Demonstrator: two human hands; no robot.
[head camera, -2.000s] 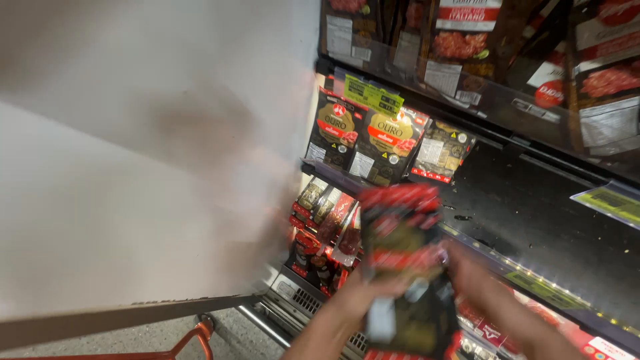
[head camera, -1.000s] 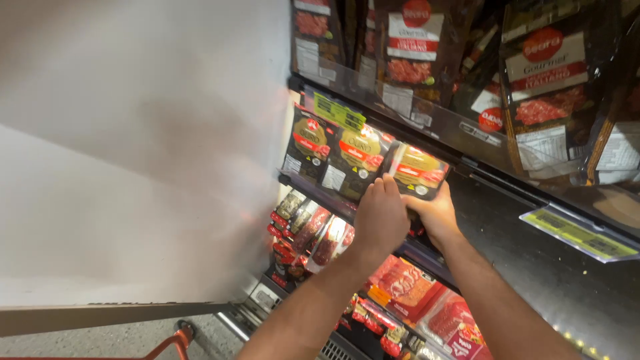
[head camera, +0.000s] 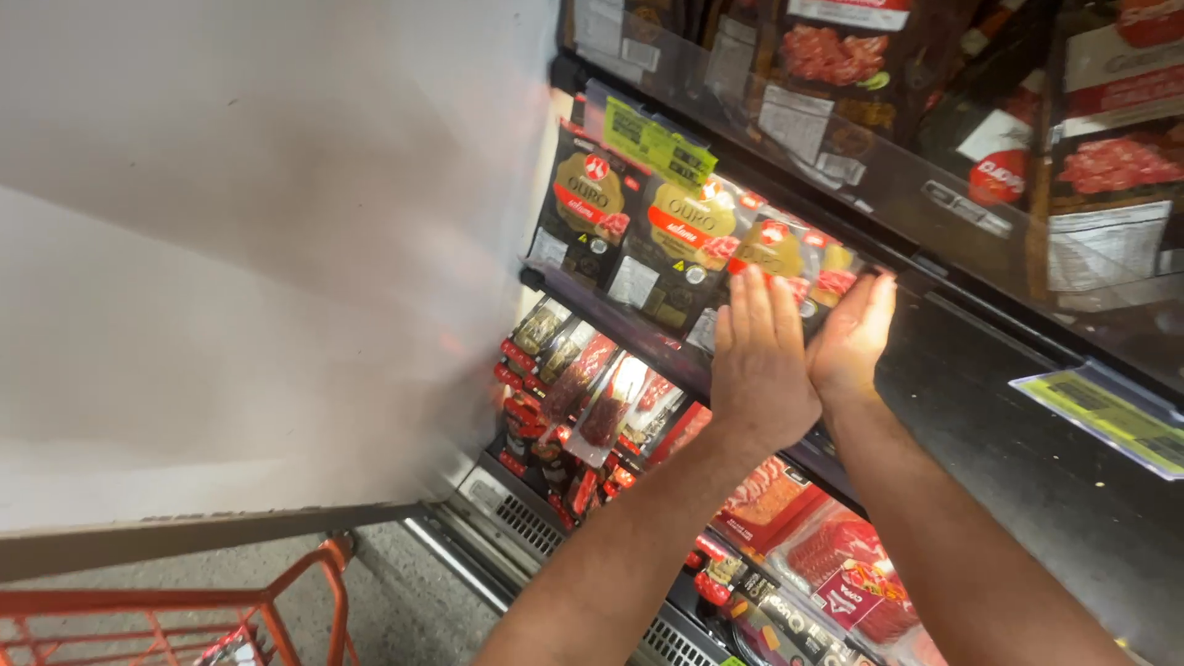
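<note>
Dark packs of sliced salami with gold-and-red fronts stand in a row on the middle shelf. My left hand (head camera: 763, 370) lies with straight fingers against the front of the right-hand salami pack (head camera: 770, 248). At that row's right end my right hand (head camera: 856, 338) is cupped, its fingers along the side of the packs and its heel touching my left hand. The pack's lower part is hidden behind my hands. Left of it stand a second salami pack (head camera: 689, 227) and a third salami pack (head camera: 587, 199), neither touched by my hands.
A white panel (head camera: 277, 259) closes off the left side. Above hangs a shelf with a clear front lip (head camera: 832, 166) and larger meat packs. Green price labels (head camera: 657, 143) mark the shelf edge. Sliced meat packs (head camera: 610, 398) lie below. A red shopping cart (head camera: 277, 592) stands at lower left.
The pack my hands carried two seconds ago now stands in the row. Since one second ago, my left hand has gone from a curled grip to straight fingers on its front.
</note>
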